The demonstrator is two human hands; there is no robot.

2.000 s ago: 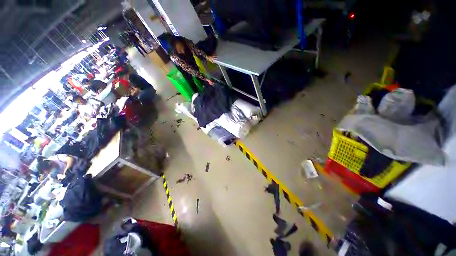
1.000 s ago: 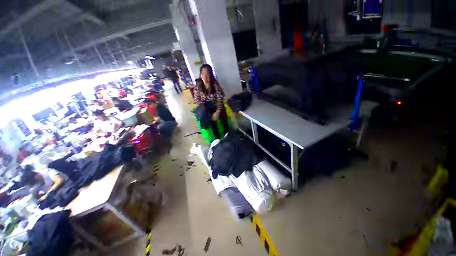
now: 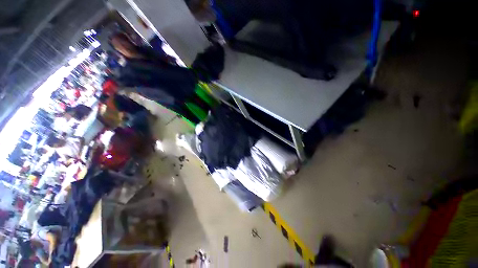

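Note:
Neither of my hands is in the picture. White wrinkled sacks or wrapped rolls (image 3: 260,170) lie on the floor beside the table, with a dark heap of cloth (image 3: 224,137) on top. The long grey-white table (image 3: 285,94) stands behind them. A thin dark roll (image 3: 285,62) lies along the table top, and a thick dark mass, blurred, stands behind it. A green plastic crate (image 3: 196,109) is at the table's left end, partly hidden by a co-worker who holds up dark cloth (image 3: 157,78).
Yellow-black tape (image 3: 288,235) runs along the scrap-littered floor. A workstation table (image 3: 90,233) with dark cloth is at left, with a crowded sewing area beyond. Red (image 3: 432,227) and yellow (image 3: 458,241) crates are cut off at lower right. A dark shape is at the bottom edge.
The view has tilted and moved nearer the table and sacks. The co-worker, earlier bent, then upright by the green crate, now has dark cloth held out before them.

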